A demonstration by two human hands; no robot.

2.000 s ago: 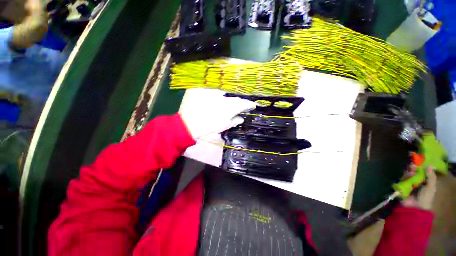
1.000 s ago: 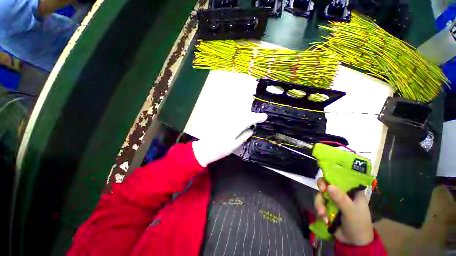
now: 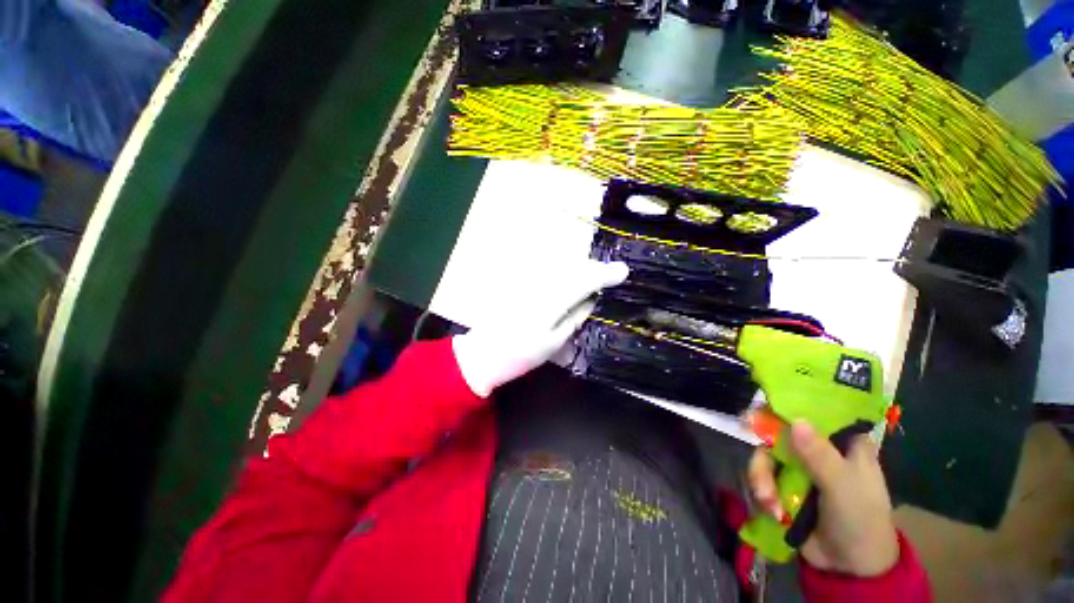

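Observation:
A black plastic housing (image 3: 689,269) lies on a white board (image 3: 848,302), with three oval openings along its raised far side. A thin yellow wire (image 3: 813,257) runs across it and out past its right edge. My left hand (image 3: 536,312), in a white glove, rests on the housing's left part; its fingertips press there, and whether they grip the housing or a wire cannot be told. My bare right hand (image 3: 839,495) holds a lime green glue gun (image 3: 813,383). The gun's metallic nozzle points left over the near part of the housing, its tip close to my left fingers.
Yellow-green wire bundles (image 3: 695,147) lie behind the housing. Spare black housings (image 3: 542,45) are at the back. A black open box (image 3: 960,259) with shiny foil is at right. A green conveyor (image 3: 253,177) with a chipped edge is at left. Blue clothing of a person shows top left.
The glue gun has come from the far right to over the housing, its nozzle now near my left hand. My left hand has moved down the housing. The view has shifted.

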